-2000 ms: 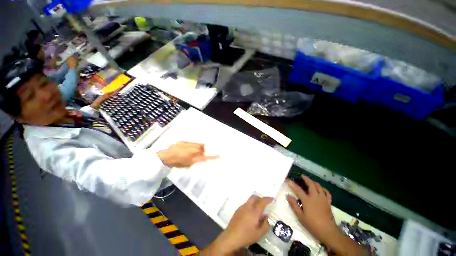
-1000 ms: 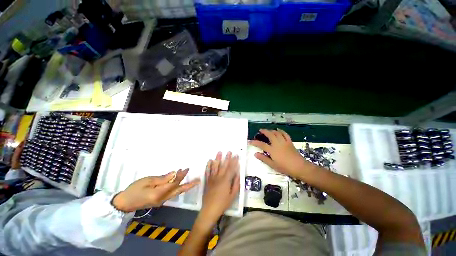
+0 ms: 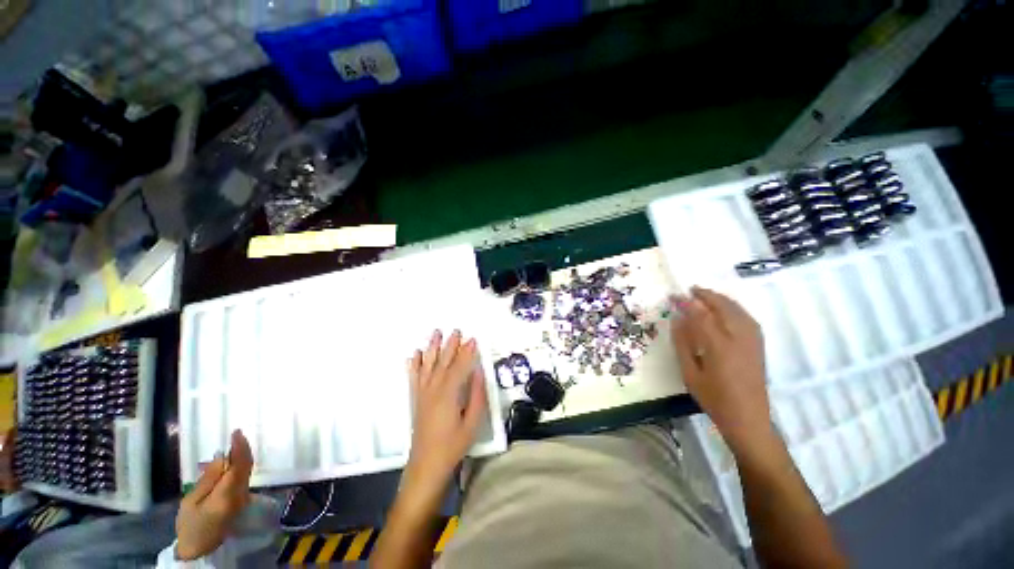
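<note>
My left hand (image 3: 445, 402) lies with fingers apart on the right part of the white left blister tray (image 3: 322, 367), whose pockets hold no housings. My right hand (image 3: 717, 350) is at the right end of the cream work mat (image 3: 662, 383), beside the right tray; its fingertips are blurred, and I cannot tell if it holds anything. A loose heap of small silvery metal pieces (image 3: 600, 320) lies on the mat between my hands. Several black housings (image 3: 544, 389) lie left of the heap, some at the mat's back and some at its front.
The right blister tray (image 3: 878, 283) has rows of housings (image 3: 825, 211); another tray (image 3: 828, 428) is below it. A pale strip (image 3: 322, 240), clear bags (image 3: 295, 183) and a blue bin (image 3: 356, 56) are behind. A coworker's hand (image 3: 217, 500) is at left, near a full tray (image 3: 139, 422).
The view has turned right. My right hand has moved from the housings at the mat's left, across the heap, to its right end. The coworker's hand has drawn back left.
</note>
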